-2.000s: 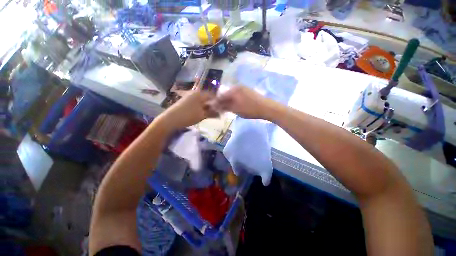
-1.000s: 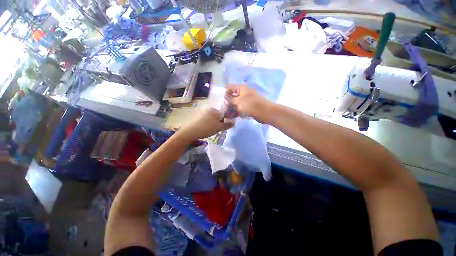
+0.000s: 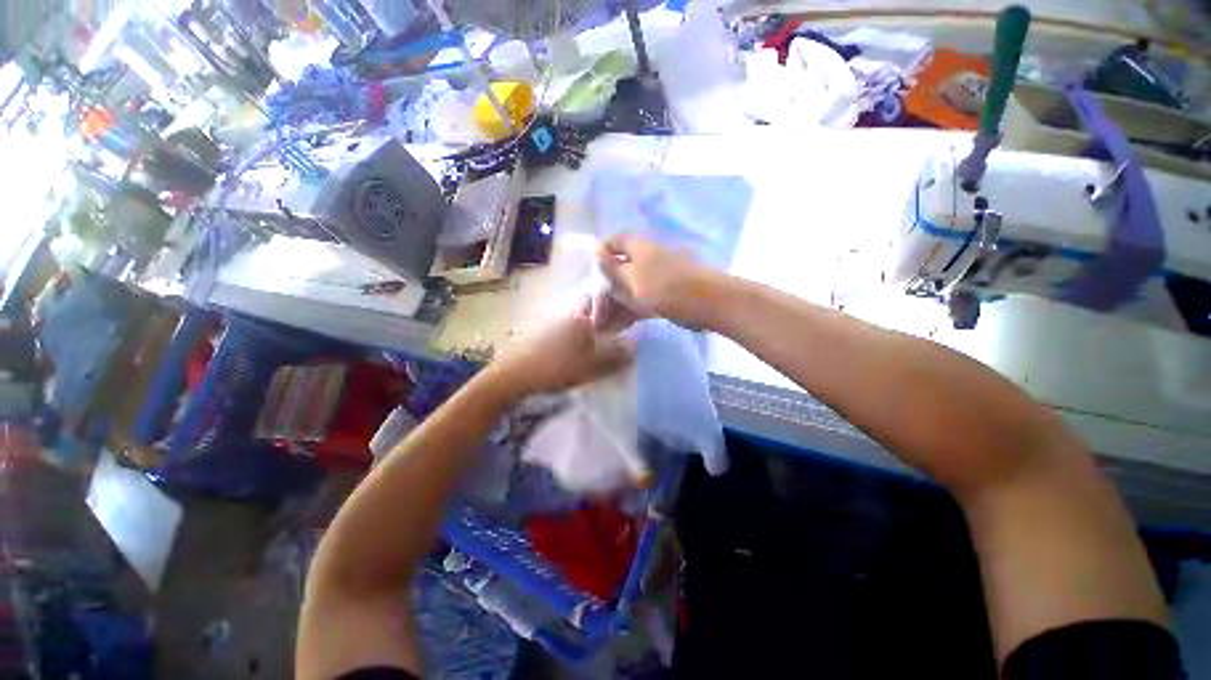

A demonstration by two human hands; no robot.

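My left hand (image 3: pixel 565 348) and my right hand (image 3: pixel 648 276) are close together over the table's front edge. Both are closed on a white cloth piece (image 3: pixel 584 441), which hangs blurred below my left hand, over the basket. Light-blue cut panels (image 3: pixel 697 213) lie on the table behind my right hand, and a light-blue part (image 3: pixel 675 388) hangs over the front edge. The exact hold of the fingers is blurred.
A blue basket (image 3: pixel 525 571) with red cloth (image 3: pixel 584 545) stands below. The sewing machine (image 3: pixel 1009 226) with a green-handled tool (image 3: pixel 1005 73) is at right. A grey box (image 3: pixel 379 206), small tray (image 3: pixel 476 229) and phone (image 3: pixel 534 230) are at left.
My left hand has come in under my right hand, lower and further right than two seconds ago. The white cloth has swung right, beside the hanging blue cloth. The camera view has shifted slightly.
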